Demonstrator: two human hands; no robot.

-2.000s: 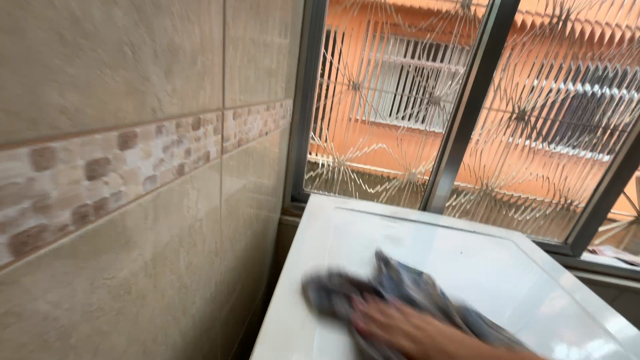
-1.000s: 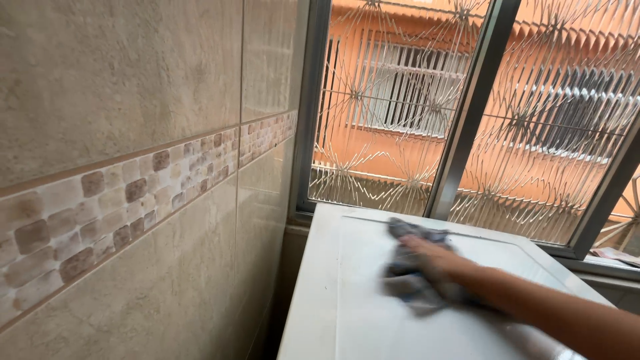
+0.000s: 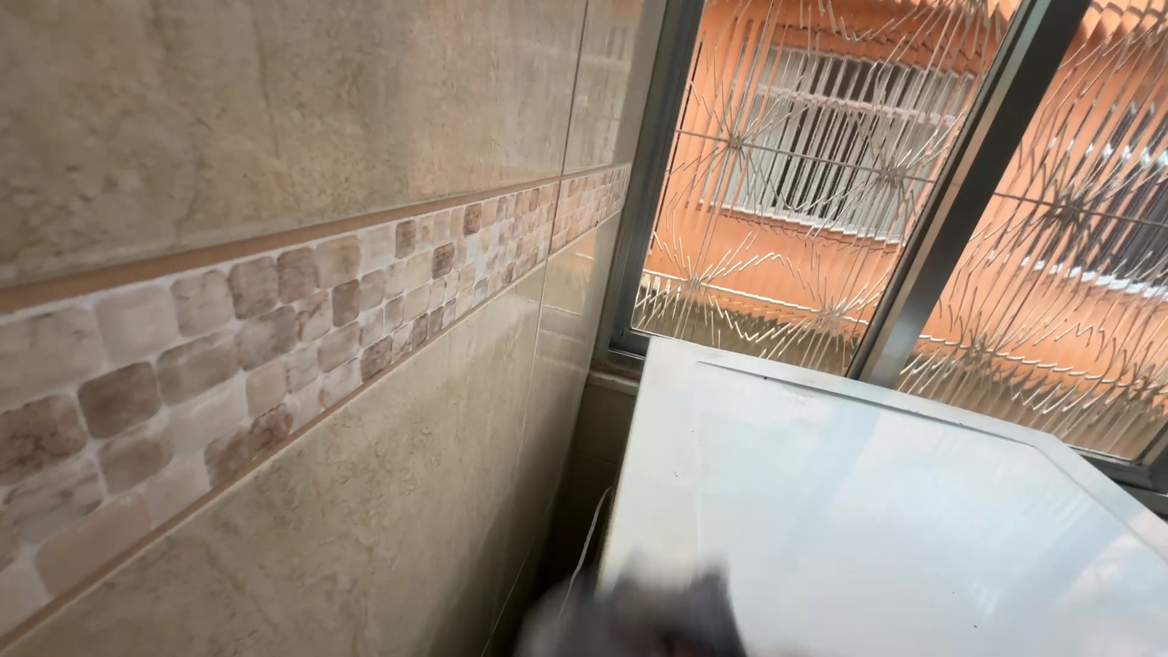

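Note:
A dark grey cloth (image 3: 652, 616), badly blurred, lies over the near left edge of a white panel-like top (image 3: 821, 511) at the bottom of the head view. Only a small blurred patch of my right hand (image 3: 683, 646) shows at the frame's bottom edge, against the cloth; its fingers cannot be made out. The white top has a shallow recessed panel with a raised rim, bears a few small dark specks and reflects light from the window. My left hand is outside the view.
A beige tiled wall (image 3: 411, 456) with a mosaic border (image 3: 338, 301) runs along the left. Behind the white top stands a metal-framed window (image 3: 958, 182) with a wire grille. A thin pale cable (image 3: 591, 538) hangs in the dark gap between wall and top.
My right hand and the cloth have moved from the middle of the white top to its near left edge. The forearm seen before is out of view.

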